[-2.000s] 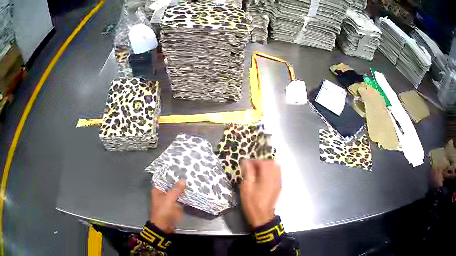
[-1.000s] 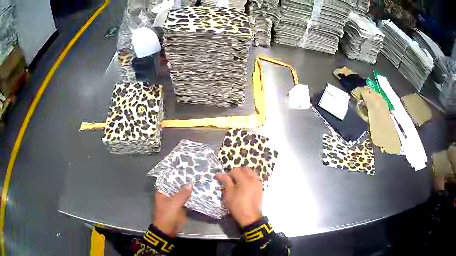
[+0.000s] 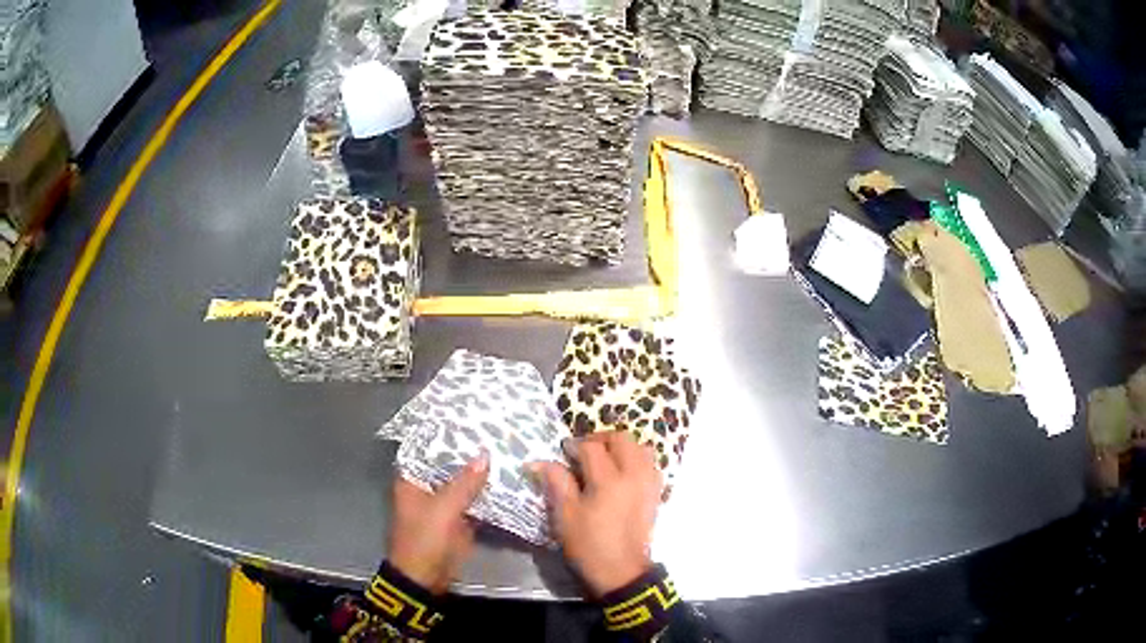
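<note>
A bundle of cut panels (image 3: 484,408), grey-white spotted reverse side up and slightly fanned, lies in front of me. My left hand (image 3: 431,521) holds its near left edge, thumb on top. My right hand (image 3: 603,502) rests at its right edge, thumb and fingertips on the bundle. Whether the right fingers pinch a panel is hard to tell. Leopard panels (image 3: 628,377) lie face up just right of the bundle, partly under my right hand.
A short leopard stack (image 3: 346,276) stands left, a tall stack (image 3: 534,163) behind. Yellow tape (image 3: 540,304) crosses the table. A loose leopard swatch (image 3: 884,389), dark fabric (image 3: 867,308) and tan scraps (image 3: 961,302) lie right. Tied bundles (image 3: 754,63) stand at the back.
My right hand has moved left from the face-up panels to the bundle's right edge since the earliest frame. My left hand stays at the bundle. The view has shifted slightly.
</note>
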